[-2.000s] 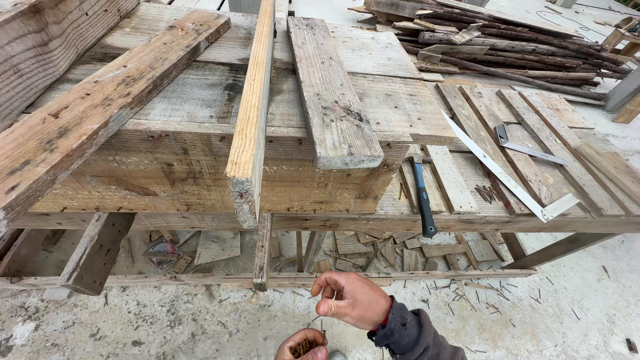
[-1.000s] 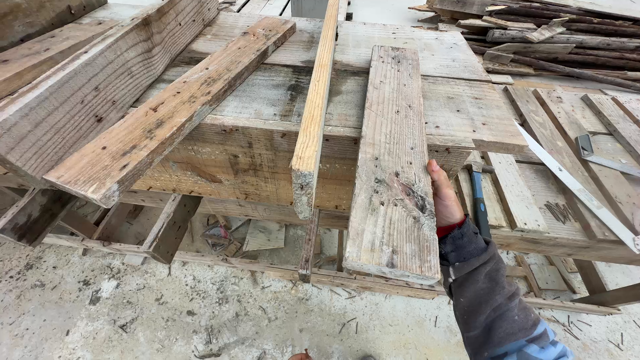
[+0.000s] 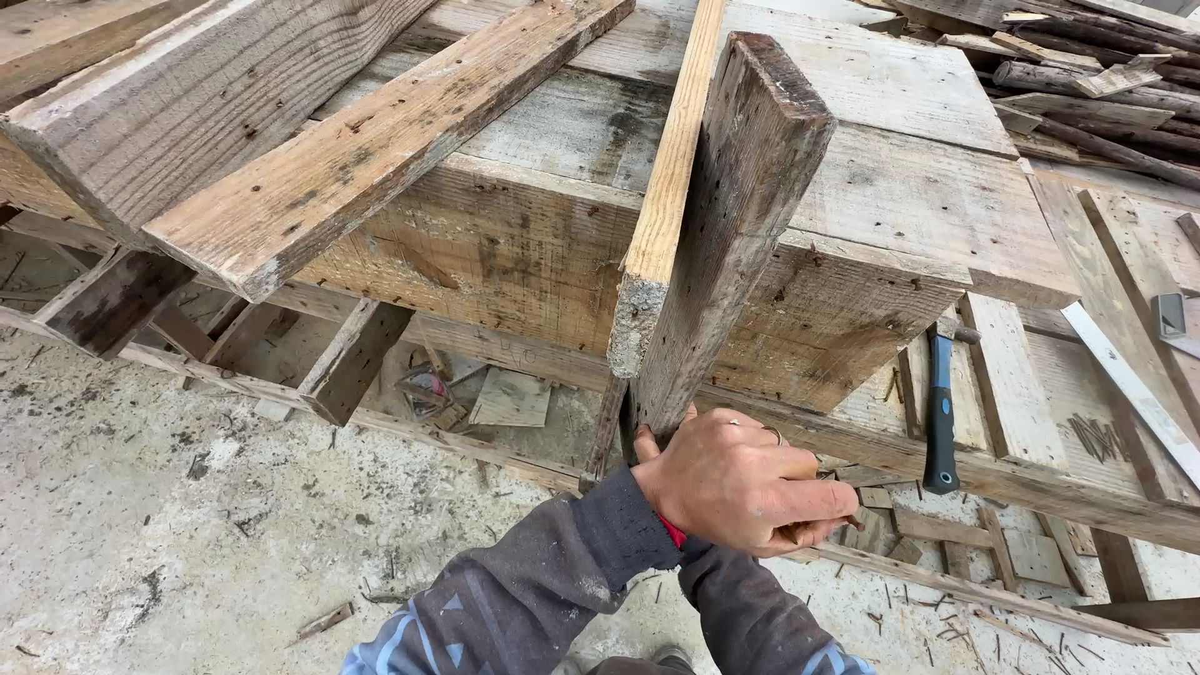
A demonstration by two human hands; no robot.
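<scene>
A weathered wooden board (image 3: 741,187) stands on its edge, tilted, beside a narrow pale plank (image 3: 670,178). Its lower end meets my crossed hands. My left hand (image 3: 750,478) lies in front, back upward, fingers curled to the right, with thin brown nail-like pieces showing at the fingertips. Behind its wrist my right hand (image 3: 645,444) is mostly hidden; a digit shows against the board's lower end. Both boards rest across a thick timber stack (image 3: 525,253). A hammer (image 3: 940,408) with a blue and black handle lies to the right.
More planks (image 3: 375,150) project at the left, above a low wooden frame (image 3: 352,366). At the right lie a metal square (image 3: 1134,384), a pile of loose nails (image 3: 1095,438) and slats (image 3: 1012,384). Old boards and poles (image 3: 1116,103) are heaped behind. Offcuts litter the floor.
The weathered board has turned from lying flat to standing on edge, close beside the pale plank. My left hand has come up to its near end, and my arms are crossed.
</scene>
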